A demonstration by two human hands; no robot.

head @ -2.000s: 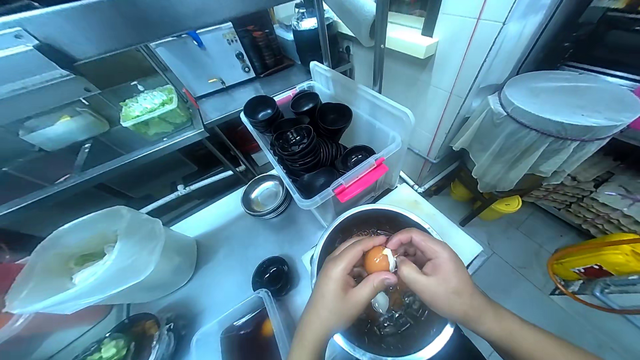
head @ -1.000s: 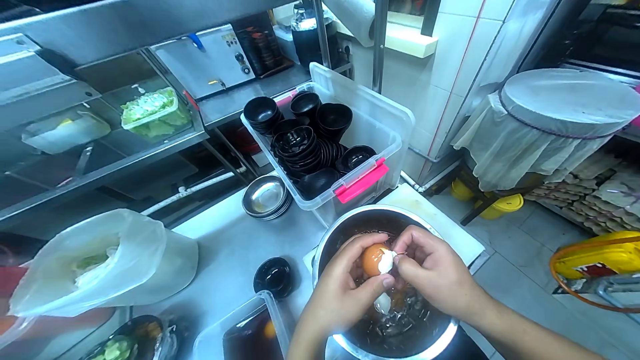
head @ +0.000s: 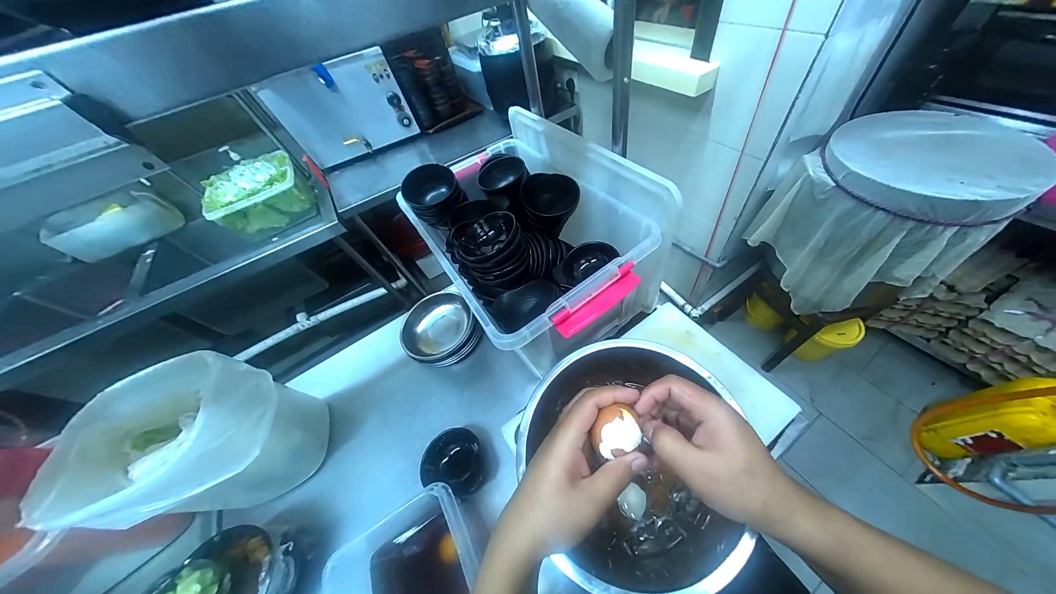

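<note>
A brown egg (head: 617,431), its shell partly peeled off and white showing, is held over a round metal pot (head: 709,569). My left hand (head: 569,474) grips it from the left, with the thumb below and the fingers above. At its right side, the fingertips of my right hand (head: 709,445) are bent together against the shell; whether they pinch a piece of it is hard to tell. Below the hands the pot holds liquid with what look like ice pieces (head: 656,536), and a pale oval thing (head: 633,501) lies there.
Behind the pot stands a clear plastic bin (head: 610,190) of stacked black bowls (head: 495,247). Metal bowls (head: 439,328), a small black bowl (head: 452,460) and a plastic container with dark liquid (head: 421,561) are to the left, near a bag-lined tub (head: 280,437). A white board (head: 685,330) lies under the pot.
More white shows on the egg now, and its bared side has turned toward the view. Both hands stay over the pot.
</note>
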